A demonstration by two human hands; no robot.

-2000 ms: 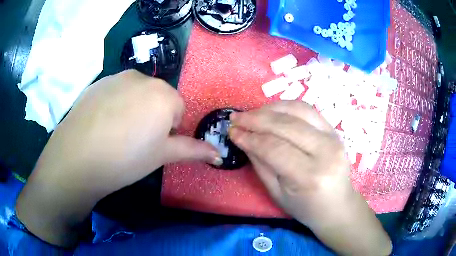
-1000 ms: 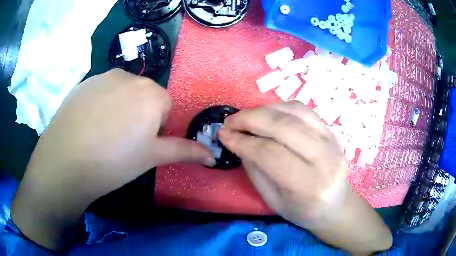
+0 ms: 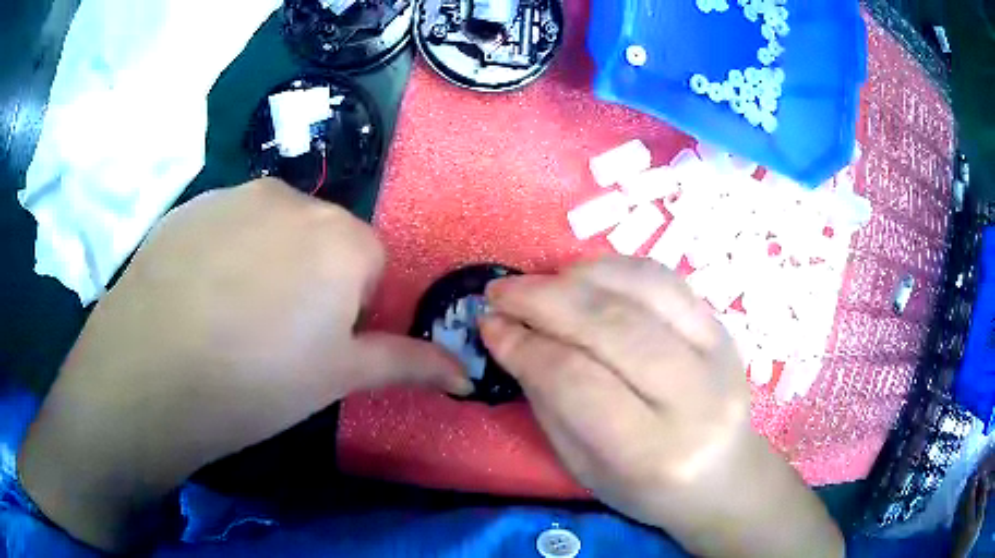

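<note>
A round black housing (image 3: 440, 292) lies on the pink-red foam mat (image 3: 436, 441), with a white bracket (image 3: 460, 340) in its middle. My left hand (image 3: 235, 327) reaches in from the left, its thumb tip on the lower edge of the bracket; its other fingers are hidden behind the hand. My right hand (image 3: 622, 371) covers the right side of the housing. Its thumb and forefinger are pinched together at the bracket's upper right, around a small greyish part (image 3: 478, 308) that is mostly hidden.
White pads (image 3: 753, 262) lie heaped right of my right hand. A blue bin (image 3: 676, 82) with white rings stands behind them. Several other black housings (image 3: 366, 136) stand at the upper left, beside a white cloth (image 3: 120, 131). A clear blister tray (image 3: 889, 262) and a tray of small parts (image 3: 927, 458) lie at the right.
The view has shifted a little, so bench things sit lower in the picture. Both hands stay on the housing, nearly in the same pose.
</note>
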